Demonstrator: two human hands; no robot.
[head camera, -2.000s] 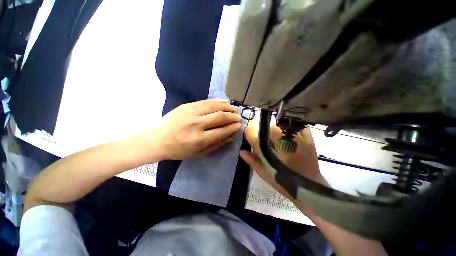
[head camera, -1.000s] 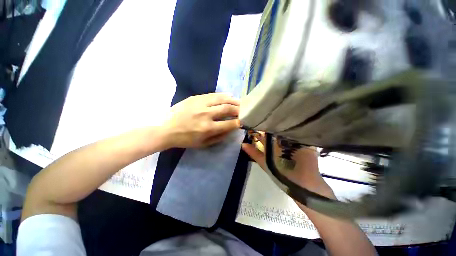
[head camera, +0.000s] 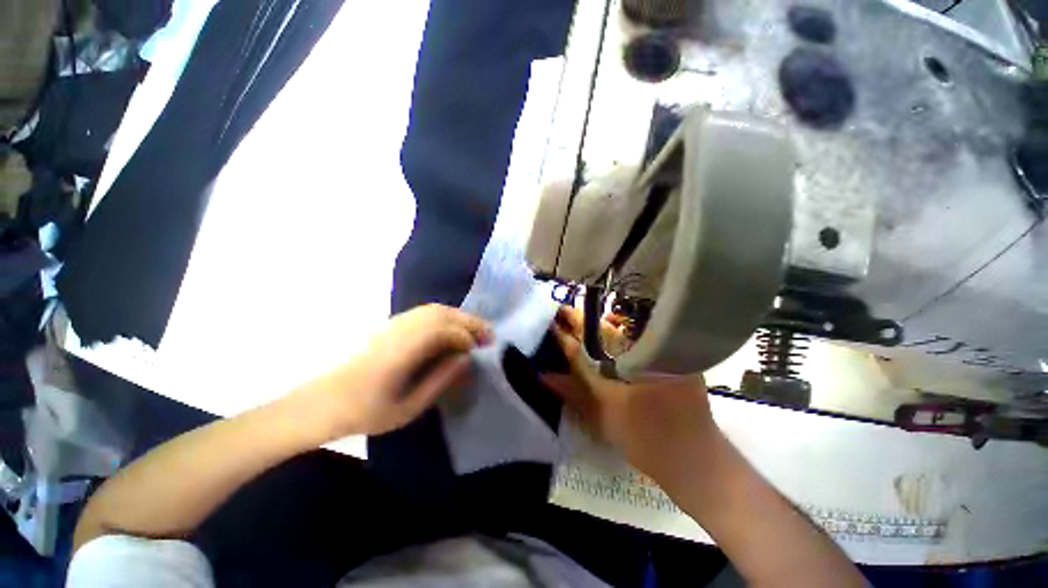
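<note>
The pale grey facing strip (head camera: 494, 419) lies over the dark garment panel (head camera: 460, 149) and is creased between my hands, just before the needle area. My left hand (head camera: 425, 356) pinches the strip's left side between thumb and fingers. My right hand (head camera: 609, 396) is at the strip's right edge, with its fingertips by the dark cloth below the presser area; the machine's curved guard partly hides it. Whether it grips the cloth is unclear. The off-white sewing machine head (head camera: 873, 172) covers the needle and the strip's far part.
A stack of dark cut panels (head camera: 138, 253) lies at the table's far left. The white table (head camera: 287, 230) has a printed ruler marking (head camera: 885, 526) along its near edge. Cloth scraps (head camera: 35, 276) are heaped beyond the left edge. Grey cloth (head camera: 483, 563) shows at the bottom.
My left hand has moved back toward me and slightly left, lifting and creasing the strip that lay flat. The view has shifted, showing more of the machine head.
</note>
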